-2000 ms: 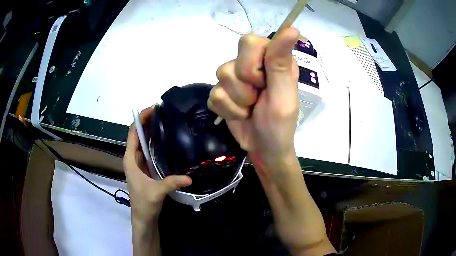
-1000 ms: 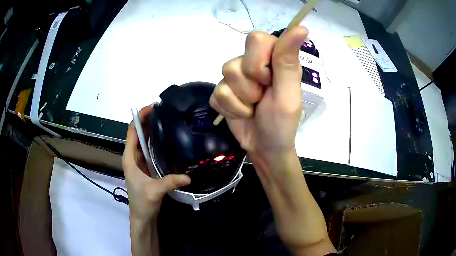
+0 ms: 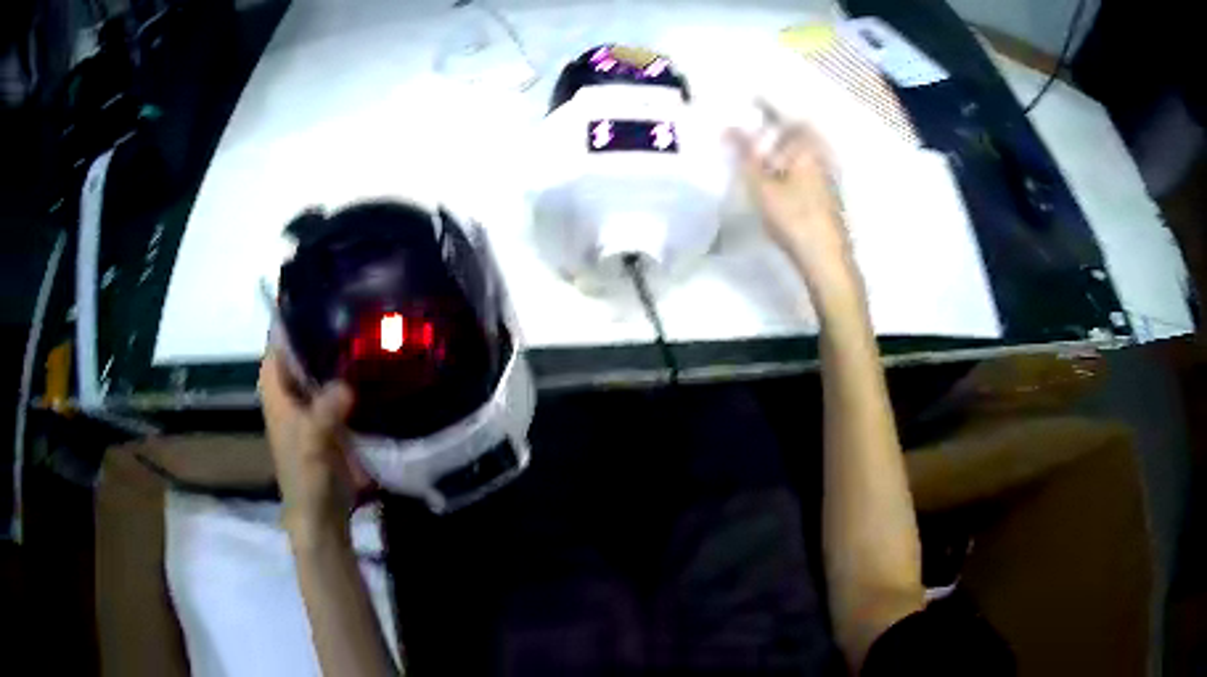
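My left hand (image 3: 307, 430) holds a white-and-black PTZ dome camera (image 3: 397, 284) by its left side, at the bench's front edge. Its glossy black head faces up and a red light glows on it. My right hand (image 3: 790, 185) is over the white sheet, right of a second PTZ camera (image 3: 622, 172). The right hand is blurred; whether its fingers hold anything cannot be told. The second camera stands mid-table with purple lights on its black parts and a dark lead from its white base.
A printed sheet with a yellow corner (image 3: 854, 79) and a white card (image 3: 894, 50) lie at the back right. Open cartons (image 3: 1059, 529) are below the bench edge. A thin cable lies at the back. Dark gear is at the far left.
My right hand has moved away from the held camera to the right, over the sheet. The held camera has turned and shifted left in view. The pale stick no longer shows clearly.
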